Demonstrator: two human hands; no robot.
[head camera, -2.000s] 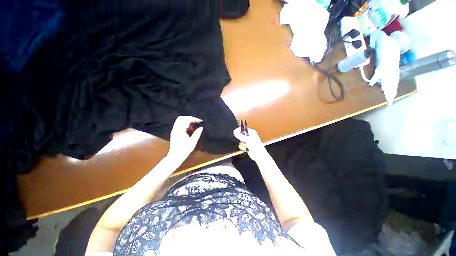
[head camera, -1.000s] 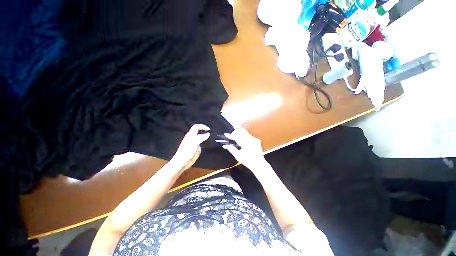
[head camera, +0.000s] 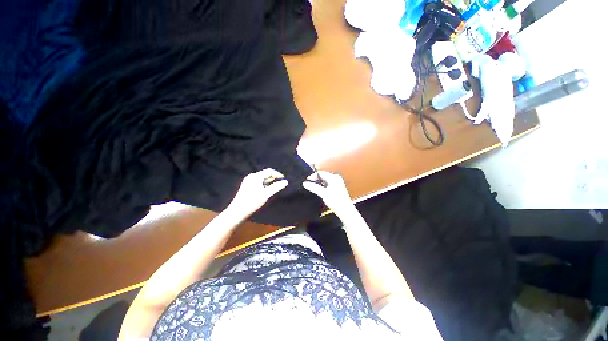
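The black dress (head camera: 200, 126) lies spread over the glossy orange-brown table (head camera: 333, 86), one part reaching the table's front edge. My left hand (head camera: 262, 187) pinches a bit of the black cloth between thumb and fingers. My right hand (head camera: 325, 186) is just right of it, at the dress's right edge, fingers closed around the small dark thread snips (head camera: 317, 174), which are only partly visible. A gap of cloth shows between my hands. Thread ends cannot be made out against the black.
Blue garments (head camera: 40, 53) lie at the far left. White padding (head camera: 383, 50), a power strip (head camera: 448, 66), a black cable loop (head camera: 427, 130) and bottles (head camera: 477, 36) stand at the upper right. A dark cloth heap (head camera: 427, 246) lies below the table edge.
The snips, earlier upright and then pointing left towards my left hand, now point up and away. My left hand has moved onto cloth near them. The view has shifted, so the table items appear further left.
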